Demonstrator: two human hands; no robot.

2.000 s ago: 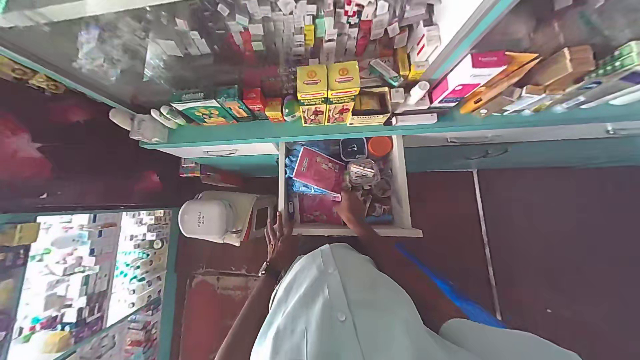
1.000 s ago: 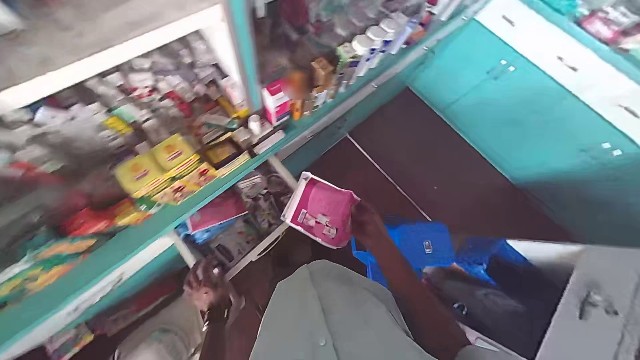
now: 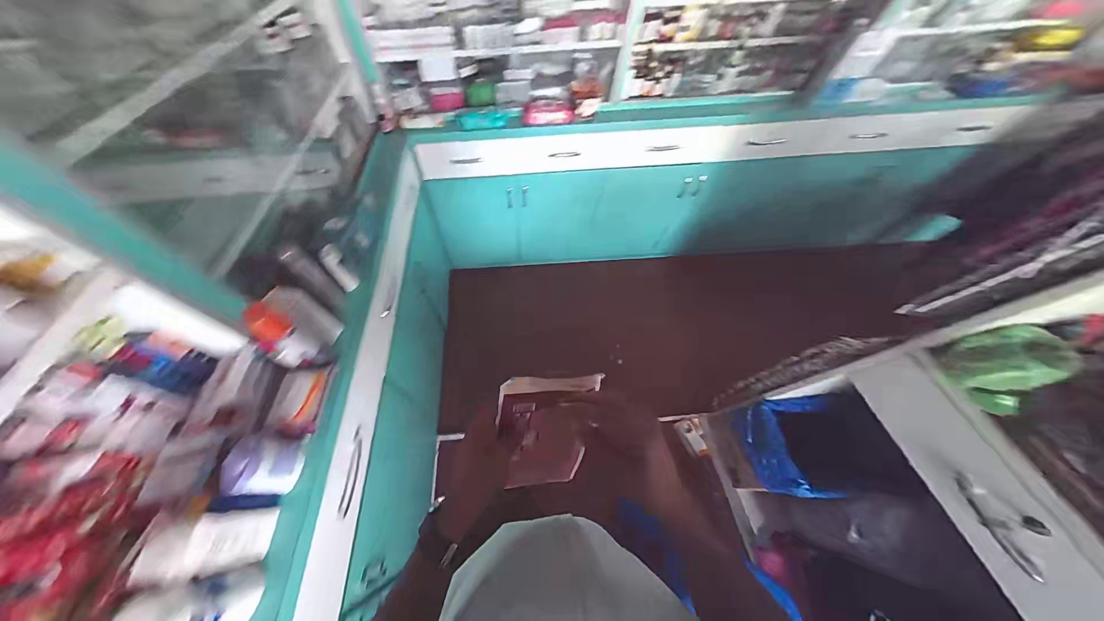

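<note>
A flat pink packet with a pale edge [image 3: 545,448] lies between my two hands, low in the middle of the head view. My left hand [image 3: 479,453], with a dark band on its wrist, grips the packet's left side. My right hand [image 3: 617,423] is over its upper right part; blur and shadow hide its fingers, so whether they close on the packet is unclear. The packet bears small pale markings.
A teal counter with white drawers [image 3: 371,371] runs along the left, beside shelves of packages [image 3: 172,448]. Teal cupboards [image 3: 561,211] cross the far side of the dark floor [image 3: 655,319]. At right are a white cabinet door [image 3: 957,483] and blue plastic [image 3: 776,448].
My right hand lifted the pink packet from the drawer area, and my left hand has since come to it. The view has swung right, away from the open drawer.
</note>
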